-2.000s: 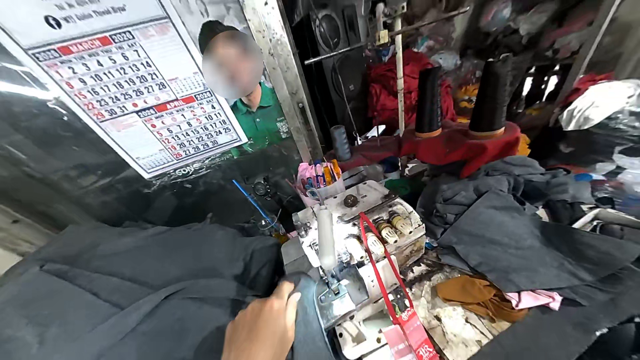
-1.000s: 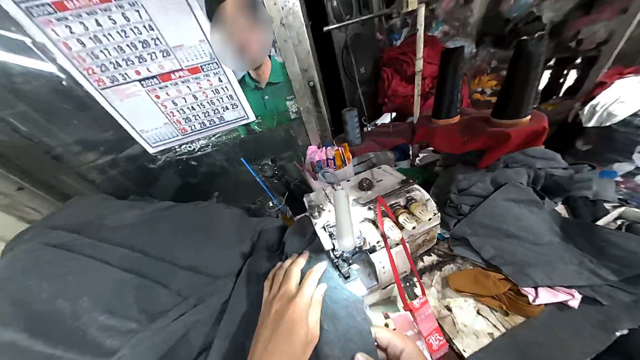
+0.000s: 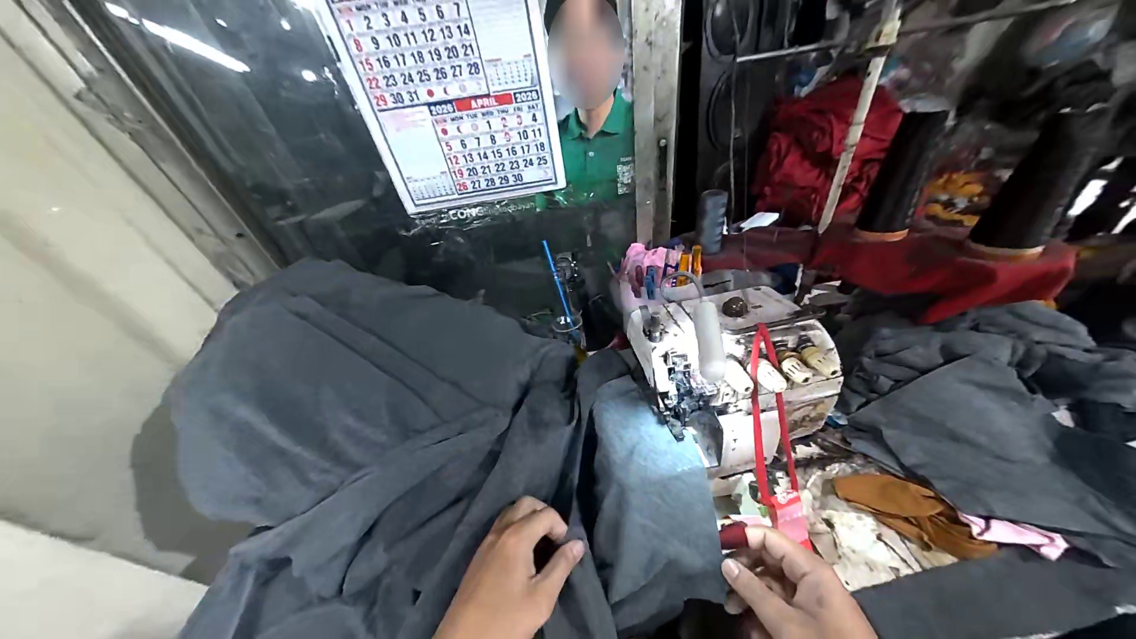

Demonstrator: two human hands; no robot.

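Note:
A white overlock sewing machine [image 3: 781, 355] with a small lit lamp stands at centre right. Dark grey fabric [image 3: 661, 506] lies beneath its needle area and runs toward me. My left hand [image 3: 519, 568] is on the folds of the large grey cloth pile [image 3: 382, 382], thumb and forefinger curled; whether it pinches the cloth is unclear. Beside the fabric's right edge is my right hand [image 3: 785, 581], its fingers bent near a small dark red piece [image 3: 733, 535]; its grip is partly hidden. A red lanyard [image 3: 757, 426] hangs over the machine front.
Grey fabric pieces [image 3: 967, 426] lie right of the machine, near brown cloth [image 3: 914, 510]. Black thread cones [image 3: 903, 173] stand behind on red cloth [image 3: 985, 266]. A cup with a blue straw [image 3: 557, 282] is left of the machine; a wall calendar [image 3: 479, 115] hangs behind.
My left hand has moved back from the machine's needle area onto the cloth nearer me. My right hand, absent two seconds ago and partly seen one second ago, now shows at the fabric's right edge.

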